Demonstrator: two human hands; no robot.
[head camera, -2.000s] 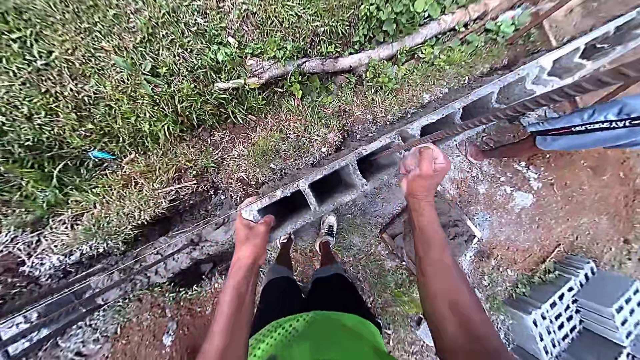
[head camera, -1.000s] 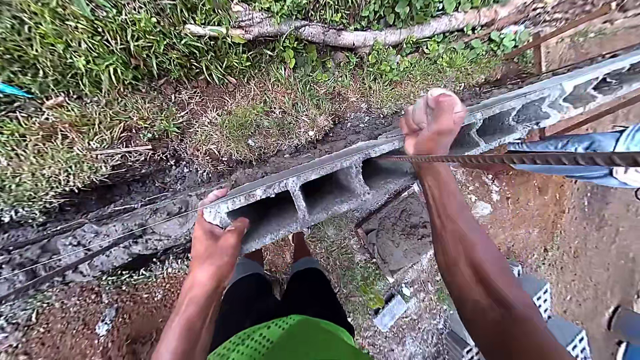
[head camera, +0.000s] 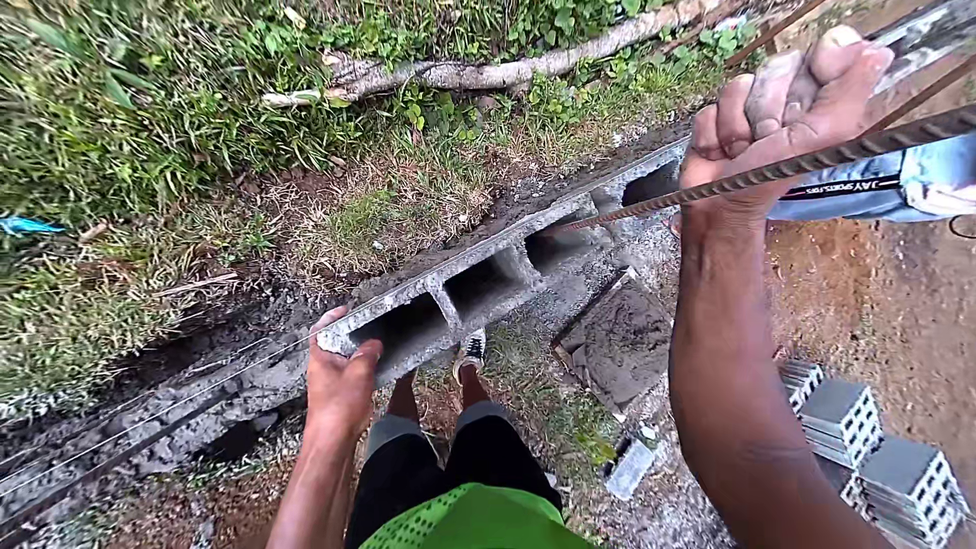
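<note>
A hollow concrete block (head camera: 450, 305) lies in line with other blocks of a low wall. My left hand (head camera: 341, 377) grips the near left end of this block, thumb over the inner edge of its end cell. My right hand (head camera: 785, 122) is raised above the wall, fingers curled, beside a ribbed steel rebar (head camera: 808, 156) that rises from a block cell. The rebar crosses in front of the wrist; whether the fingers hold anything is not visible. A taut string (head camera: 164, 412) runs along the wall line to the block's end.
A board of wet mortar (head camera: 621, 339) lies right of my feet, near a broken block piece (head camera: 630, 469). Stacked concrete blocks (head camera: 903, 465) stand at lower right. Another person's trouser leg (head camera: 854, 191) shows at right. A branch (head camera: 488, 74) lies on the grass. Wooden sticks slant at upper right.
My right hand has risen from over the wall and now appears larger, at upper right beside the rebar. My left hand stays on the block's end.
</note>
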